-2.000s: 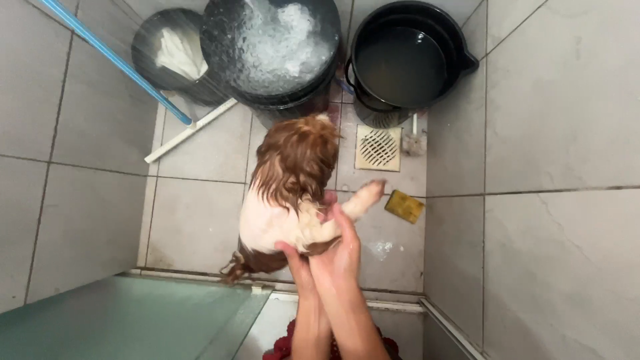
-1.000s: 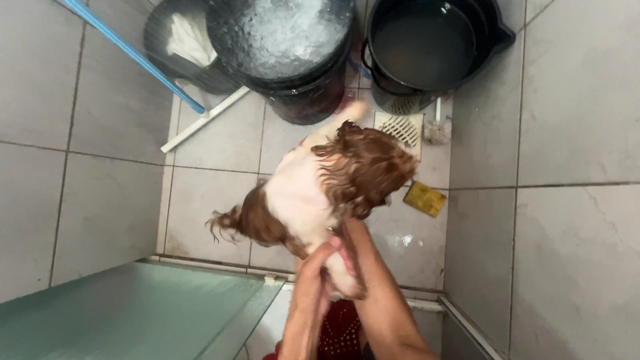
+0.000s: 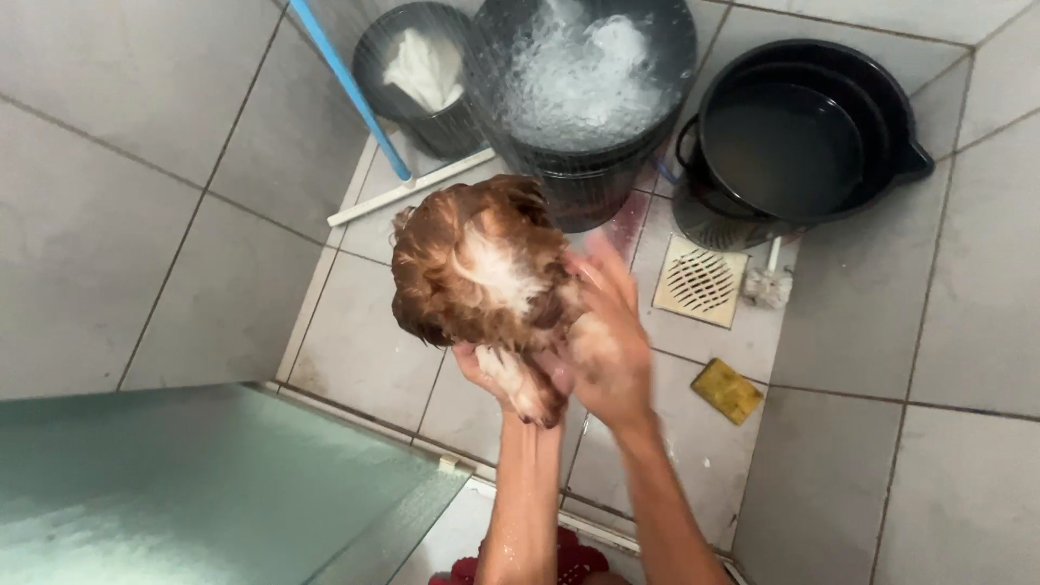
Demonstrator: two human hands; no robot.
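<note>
A small dog (image 3: pixel 479 260) with wet brown and white fur is held up in front of me, its head towards the camera. My left hand (image 3: pixel 485 378) supports it from below, mostly hidden under the fur and a pale front leg. On the dog's right side, my right hand (image 3: pixel 609 341) lies against the fur near its muzzle, blurred, with fingers extended. Whether those fingers grip anything cannot be seen.
Water splashes in a large black bucket (image 3: pixel 585 175). Beside it stand a black spouted bucket (image 3: pixel 715 187) and a smaller one with white cloth (image 3: pixel 422 73). Also around are a blue-handled squeegee (image 3: pixel 406 187), floor drain (image 3: pixel 700 280), brush (image 3: pixel 768 286), yellow sponge (image 3: pixel 726 391) and glass panel (image 3: pixel 203 479).
The dog was stretched sideways over my hands near the floor; now it is raised and turned with its head towards the camera. My right hand has moved up along its side.
</note>
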